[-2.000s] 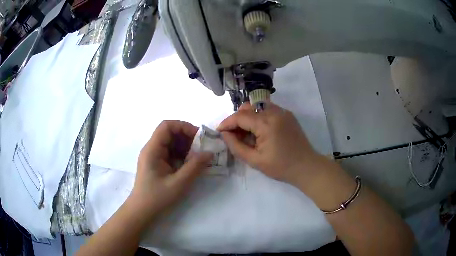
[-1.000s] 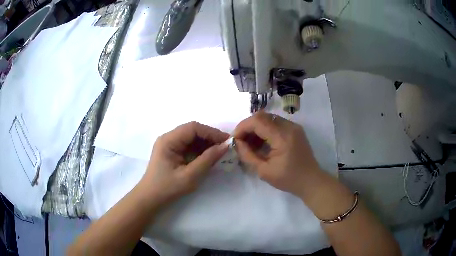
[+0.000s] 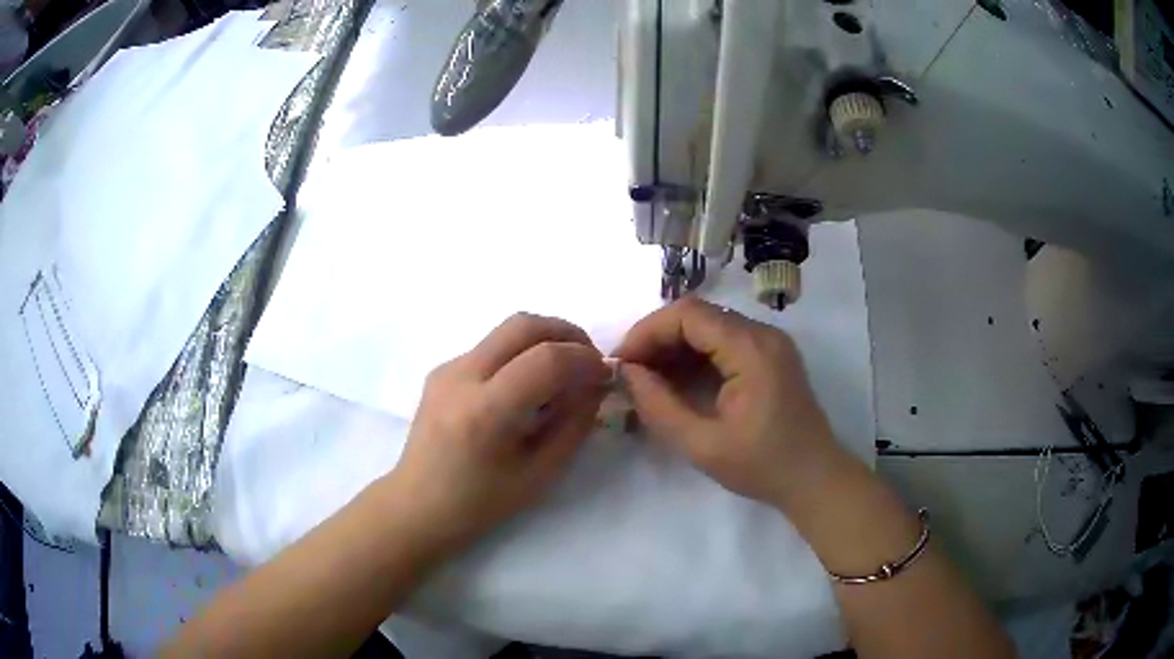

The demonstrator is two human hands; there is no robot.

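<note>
A large white fabric panel (image 3: 425, 290) lies flat on the machine bed and under the machine head. My left hand (image 3: 509, 406) and my right hand (image 3: 721, 393) meet over it, in front of the presser foot (image 3: 680, 268). Their fingertips pinch a small folded bit of white fabric (image 3: 614, 373) between them. Most of this bit is hidden by the fingers. A small greyish patch shows just below the fingertips. No tool can be made out in either hand.
The sewing machine head (image 3: 760, 116) stands ahead, with a grey wrapped lamp (image 3: 489, 64) left of it. A second white cut piece (image 3: 155, 167) lies at left on crinkled silvery covering (image 3: 180, 438). Dark snips (image 3: 1092, 431) and a loose pale thread (image 3: 1071, 547) lie at right.
The machine has shifted right in the view. The small folded piece was spread between my hands earlier and is now mostly hidden in my fingertips. My left fingers are curled more closely around it.
</note>
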